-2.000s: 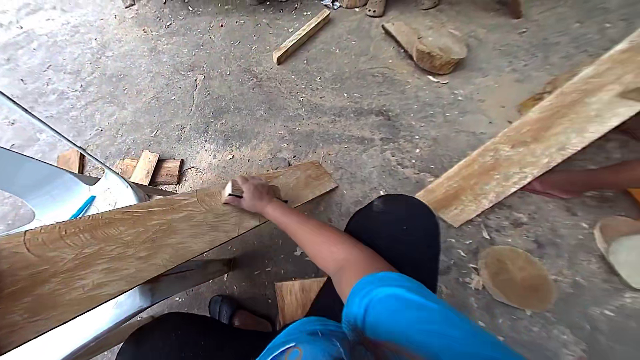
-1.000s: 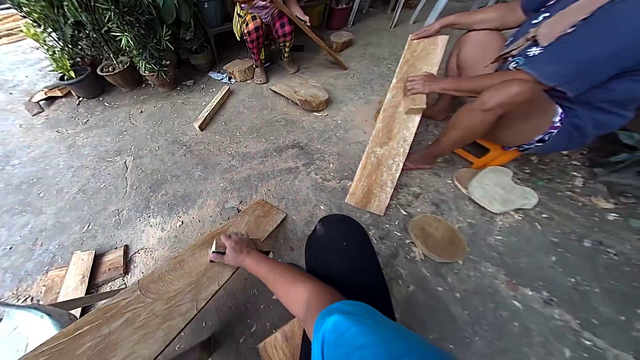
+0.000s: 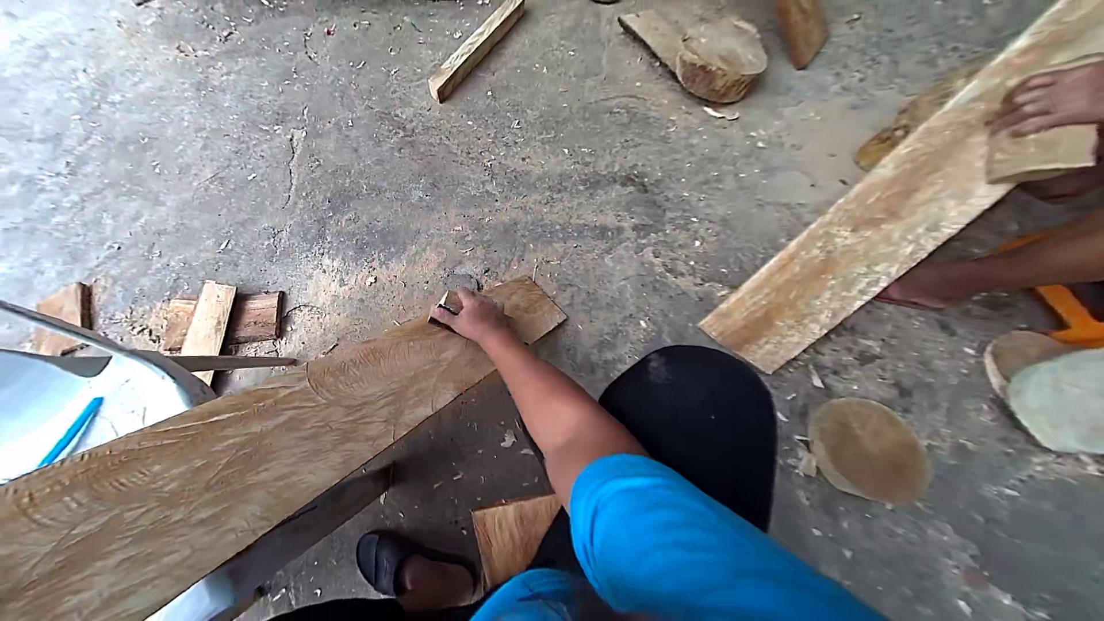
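My right hand (image 3: 474, 316) is closed around a small block (image 3: 446, 304) with a pale top and a dark edge. It rests on the upper side of a long wooden plank (image 3: 328, 414), a little short of its far end. Curved marks cover the plank's surface, which runs from the lower left toward the middle. Under the hand, the block's lower face is hidden. My left hand is out of view.
A white chair (image 3: 164, 388) stands beside the plank at left. Wood offcuts (image 3: 209, 321) lie beyond it. At right, another person's hand (image 3: 1056, 99) presses a wooden block on a second plank (image 3: 862, 233). A round wooden disc (image 3: 869, 450) lies near my knee (image 3: 699, 423).
Compared with two seconds ago, my right hand and its block are nearer the plank's far end. The view swung toward the other person and back.
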